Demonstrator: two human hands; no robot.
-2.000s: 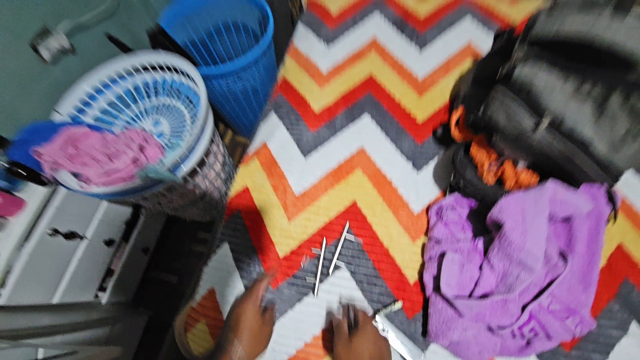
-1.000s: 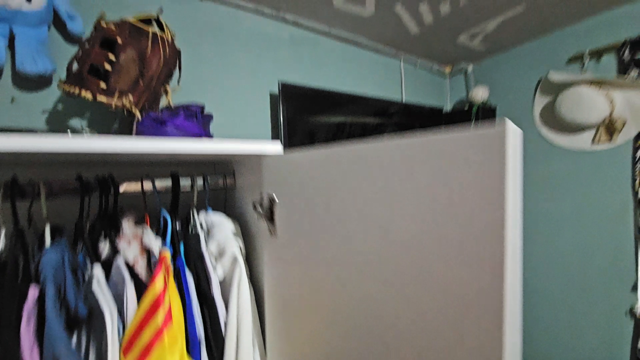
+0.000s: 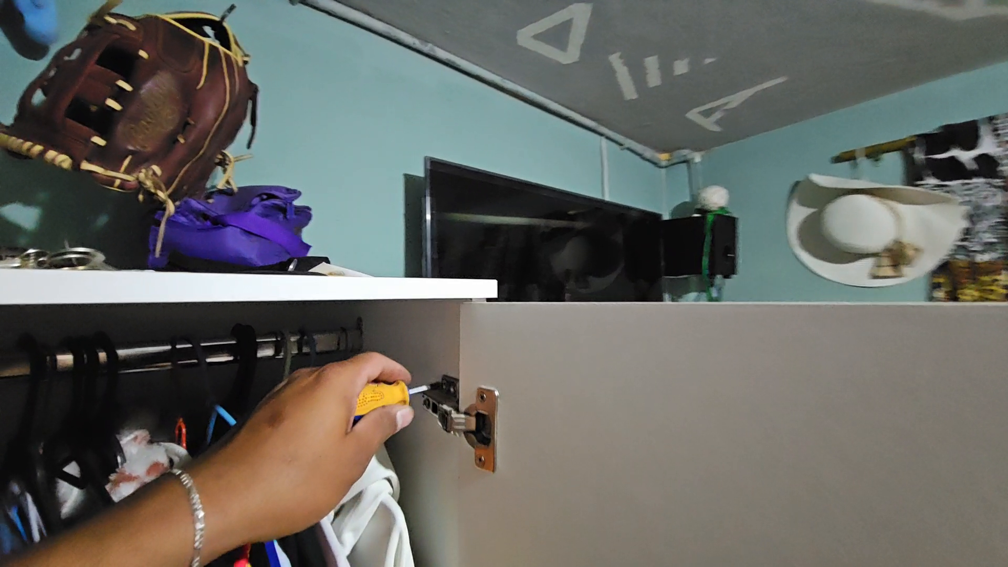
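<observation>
My left hand [image 3: 315, 441], coming in from the lower left, grips a small screwdriver [image 3: 382, 398] by its yellow handle. Its thin metal shaft points right, its tip at the mounting plate of a metal concealed hinge [image 3: 450, 409]. Whether the tip sits in a screw cannot be told. The hinge joins the wardrobe's side panel [image 3: 421, 480] to its open door [image 3: 709, 433]; its copper-coloured cup plate is fixed on the door's inner face. My right hand is out of view.
Clothes on hangers fill the wardrobe below a metal rail [image 3: 150, 354]. On the white top [image 3: 236, 287] are a leather baseball glove [image 3: 150, 110] and a purple bag [image 3: 236, 224]. A television [image 3: 543, 236] stands behind the door; a white hat [image 3: 858, 228] hangs right.
The view has swung up from the bed with zigzag bedding to the wardrobe and moved closer to its hinge. My left hand, absent one second ago, is now at the hinge with the screwdriver.
</observation>
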